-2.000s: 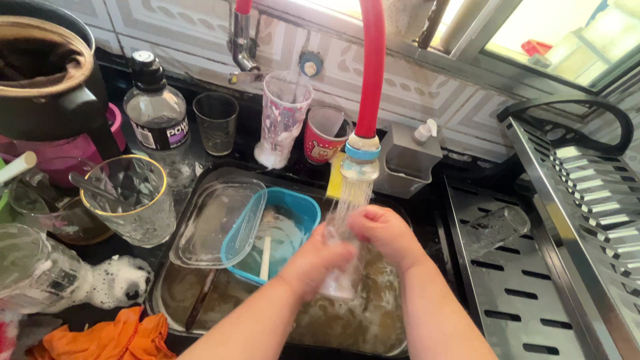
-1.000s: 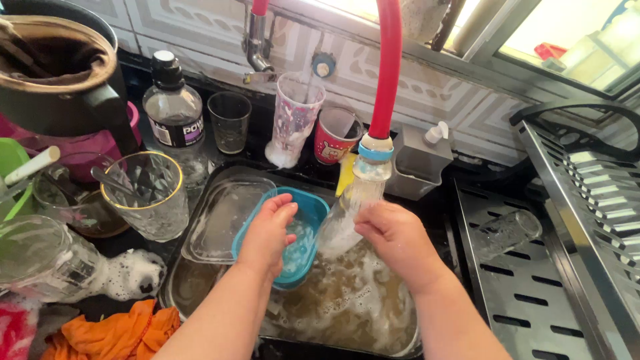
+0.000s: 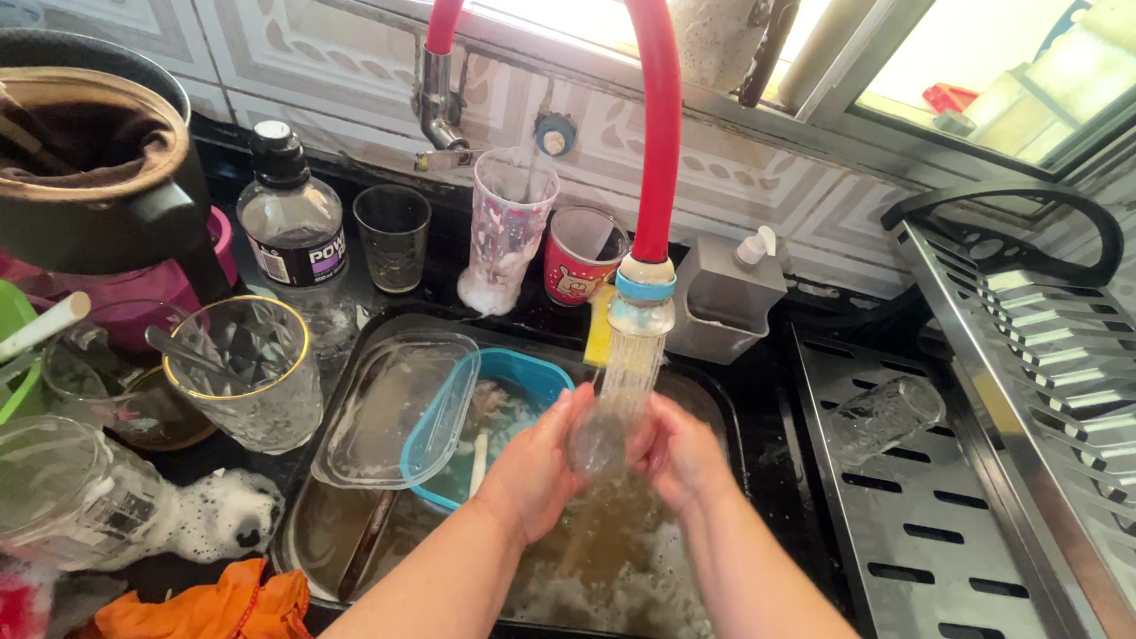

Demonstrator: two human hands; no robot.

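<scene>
Water streams from the faucet head [image 3: 641, 297] on a red hose over a clear drinking glass [image 3: 602, 441]. My left hand [image 3: 540, 461] grips the glass from the left; my right hand [image 3: 679, 448] holds its right side, fingers partly hidden. Below is a sink of murky water [image 3: 586, 568]. At its left, a blue plastic container [image 3: 537, 368] holds water and a white handle [image 3: 479, 463]; a clear plastic lid [image 3: 382, 408] overlaps its edge. A dark-handled utensil [image 3: 366, 541] leans in the sink. A yellow sponge [image 3: 601, 328] is behind the stream.
Left: gold-rimmed glass [image 3: 266, 408], soapy glass [image 3: 80, 497], orange cloth [image 3: 213, 608], plastic bottle [image 3: 291, 222], black pot [image 3: 106, 213]. Behind: dark glass [image 3: 392, 240], foamy tumbler [image 3: 506, 231], red cup [image 3: 581, 257], grey soap dispenser [image 3: 723, 297]. Right: metal dish rack [image 3: 1003, 426], with a glass [image 3: 887, 417] lying on its tray.
My left hand has moved right, from the blue container to the glass under the water. The glass has tipped round between my hands. The white handle shows in the container again.
</scene>
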